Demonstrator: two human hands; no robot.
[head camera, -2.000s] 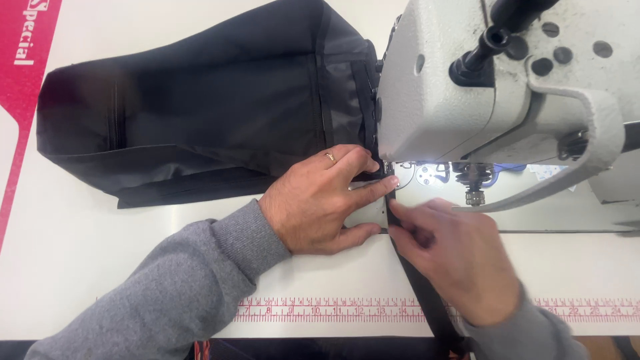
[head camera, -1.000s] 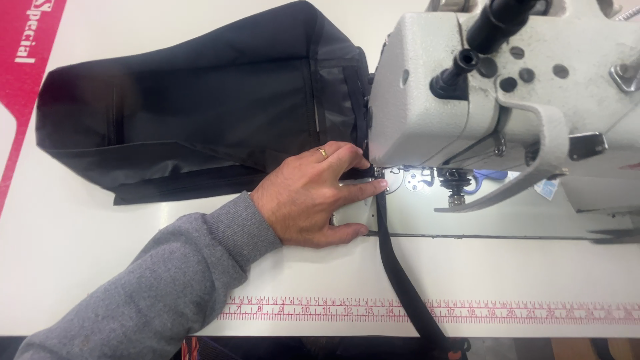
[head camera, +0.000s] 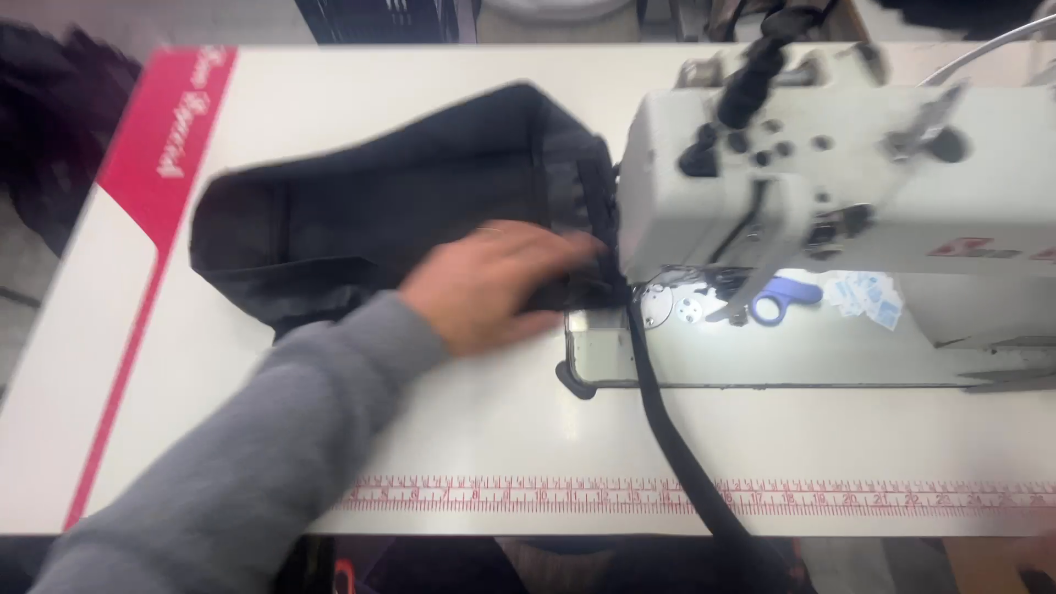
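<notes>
A black fabric piece, shaped like an open bag (head camera: 404, 198), lies left of the white sewing machine (head camera: 709, 198), its right edge by the needle area. My left hand (head camera: 503, 285), blurred, is over the near right part of the fabric, fingers spread toward the machine; whether it grips the cloth cannot be told. From the needle area a black fabric strip (head camera: 660, 412) runs down across the table and over its front edge. My right hand is not clearly in view; only a faint blur shows at the lower right edge.
Blue-purple thread snips (head camera: 784, 299) and small pale labels (head camera: 866, 297) lie on the machine bed under the arm. A red printed ruler scale (head camera: 536, 495) runs along the front of the white table (head camera: 462, 429). Dark cloth (head camera: 58, 132) is at the far left.
My left hand has moved from beside the needle area back onto the black fabric. My right hand, on the strip two seconds ago, has left it. The view has shifted and takes in more of the table.
</notes>
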